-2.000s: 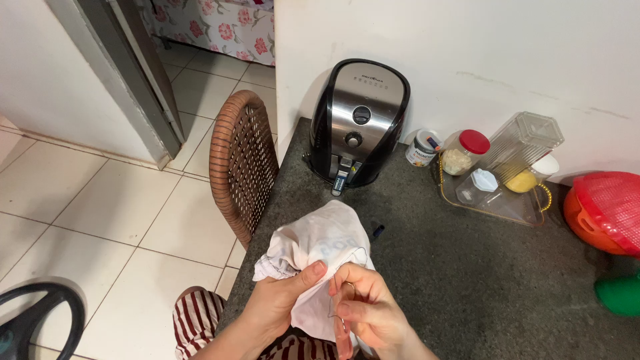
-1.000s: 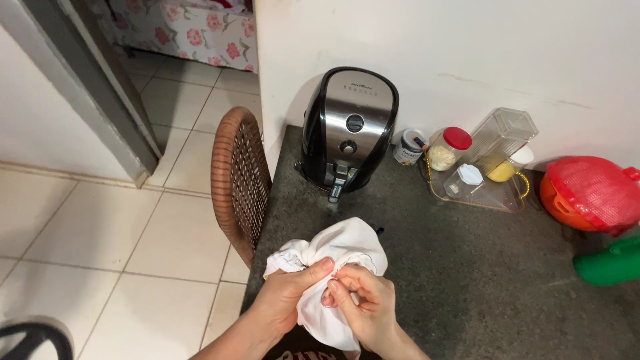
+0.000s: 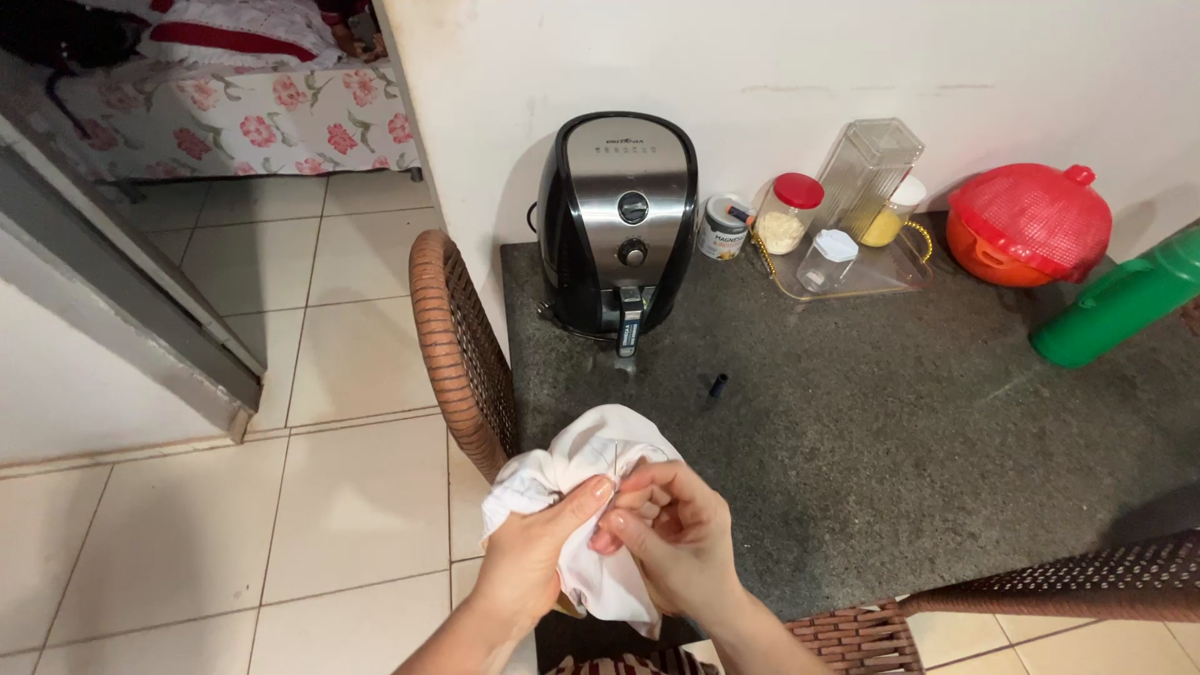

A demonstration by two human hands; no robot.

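A bunched white cloth point(image 3: 609, 436) is held up over the near left edge of the dark stone-look table. My left hand point(image 3: 539, 544) grips it, thumb on top. Close beside, my right hand point(image 3: 670, 525) has its fingers bent at the cloth, and a thin needle point(image 3: 616, 459) stands upright by its fingertips. How the needle is pinched is partly hidden by the fingers. A small dark spool-like piece point(image 3: 718, 385) lies on the table beyond the hands.
An air fryer point(image 3: 619, 225) stands against the wall. To its right are a tin point(image 3: 724, 228), a tray point(image 3: 858, 289) with jars, an orange bowl under a red cover point(image 3: 1027, 220) and a green thermos point(image 3: 1116, 305). Wicker chairs point(image 3: 441, 347) flank the table.
My right hand's fingers have shifted at the cloth, and a needle now shows above them. The left hand keeps hold of the cloth. The view has moved.
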